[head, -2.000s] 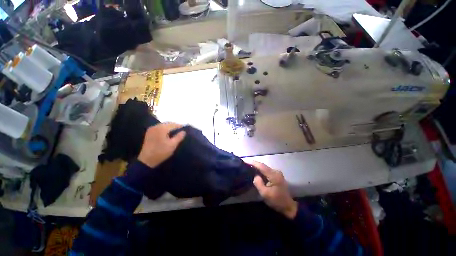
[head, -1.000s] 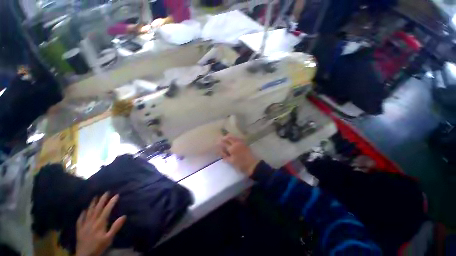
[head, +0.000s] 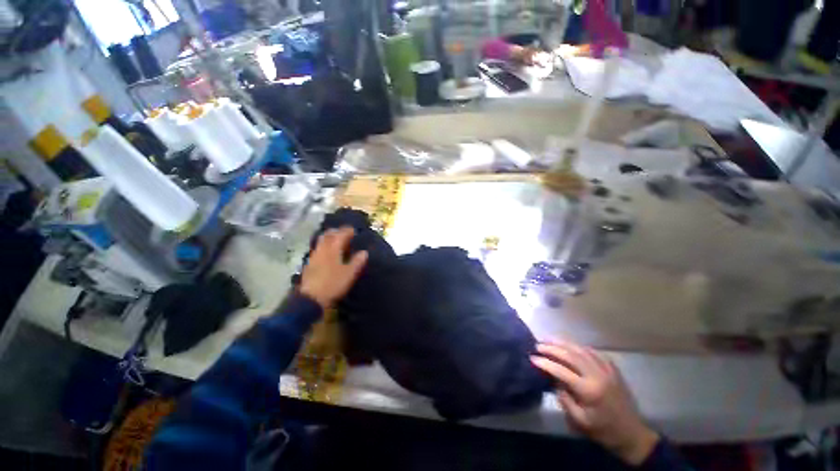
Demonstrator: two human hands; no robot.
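The black garment piece (head: 442,322) lies bunched on the table's front edge, left of and below the needle area. My left hand (head: 333,269) rests on its upper left end, fingers bent over the cloth; whether it grips is unclear. My right hand (head: 589,391) is at its right end, fingertips on the cloth's edge, thumb side partly hidden. The white sewing machine (head: 709,262) stands to the right, blurred. Its presser foot area (head: 555,276) is lit, just right of the cloth.
White thread cones (head: 221,138) stand on the blue-trimmed machine at left. A black scrap (head: 198,308) lies on the table's left part. Cardboard with yellow print (head: 322,368) runs under the cloth. A person's pink sleeve (head: 603,28) and a phone (head: 503,77) are behind.
The view has swung back left. My right hand has left the machine bed and is now at the cloth's right end. My left hand is at the cloth's upper left end.
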